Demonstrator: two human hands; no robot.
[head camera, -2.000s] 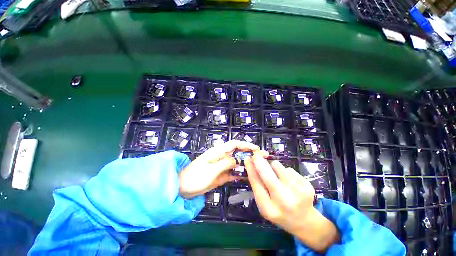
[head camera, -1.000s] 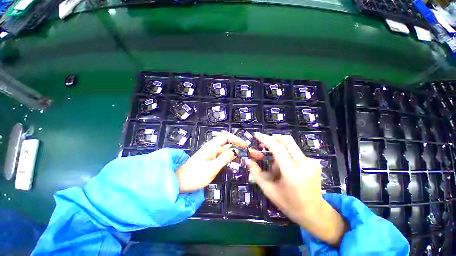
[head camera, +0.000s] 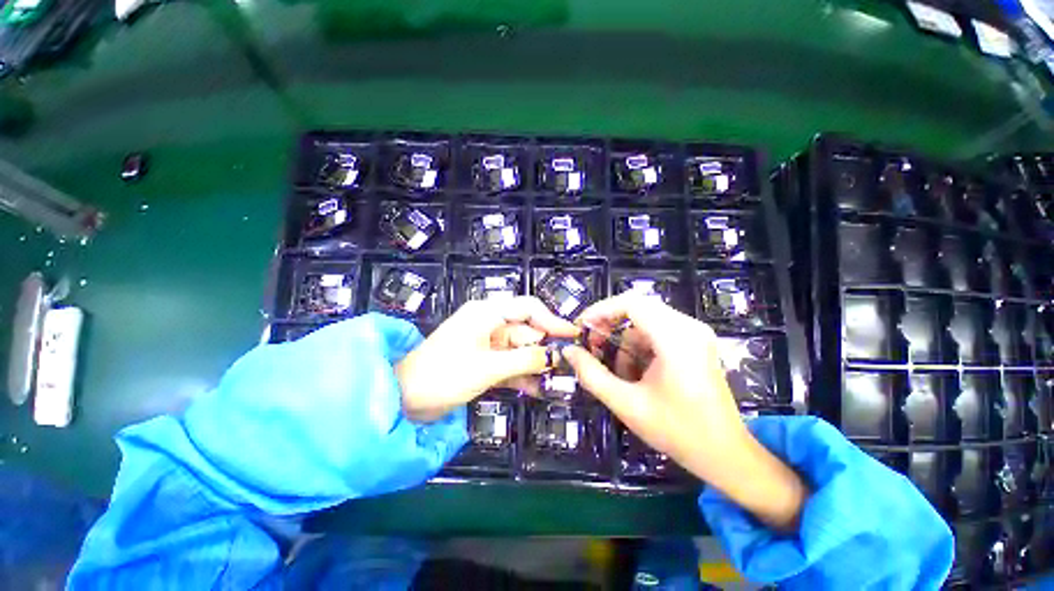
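Observation:
My left hand (head camera: 480, 352) and my right hand (head camera: 659, 375) meet over the black blister tray (head camera: 281, 277), fingertips close together. My left fingertips pinch a small dark electronic module (head camera: 559, 356), mostly hidden by the fingers. My right thumb and index finger are at its right side. Something dark and thin shows within my right fingers, too blurred to name. The tray's pockets hold dark modules with pale patches, such as one module (head camera: 563, 176) in the back row. My hands hide several pockets.
A second stack of black trays (head camera: 875, 323) stands at the right. A white oblong box (head camera: 57, 367) lies at left beside a grey oval item (head camera: 26, 341). A small dark part (head camera: 134, 166) lies on the green mat (head camera: 405, 87). White cards (head camera: 934, 20) lie at the top right.
The pale tool end below my right hand no longer shows. My right hand's fingers have spread, then closed in beside my left fingertips. The trays and mat sit higher in view.

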